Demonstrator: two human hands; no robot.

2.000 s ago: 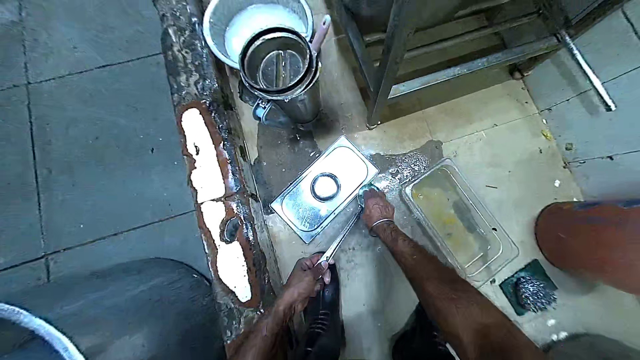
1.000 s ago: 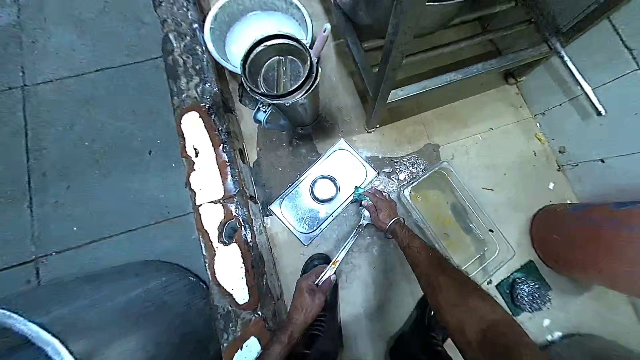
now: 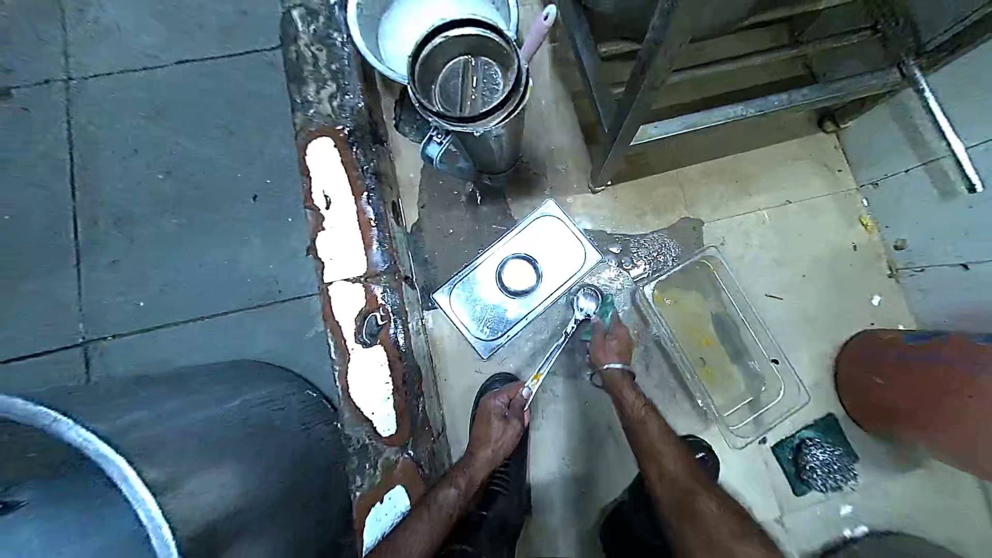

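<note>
My left hand is closed on the handle end of a long metal ladle, which slants up and right to a small round bowl. A green scouring pad is in my right hand, just beside that bowl. Above the ladle a rectangular stainless steel lid with a round centre fitting lies tilted on the wet floor. To the right of my right hand, a clear plastic container holds some yellowish liquid.
A steel cylindrical vessel stands by a basin of whitish liquid. A metal frame stand is at upper right. Steel wool lies on a green pad near a reddish cylinder. A worn raised edge runs along the left.
My right hand and the green pad have moved down, away from beside the lid's right edge. The ladle's bowl now shows uncovered. My left hand still holds the handle.
</note>
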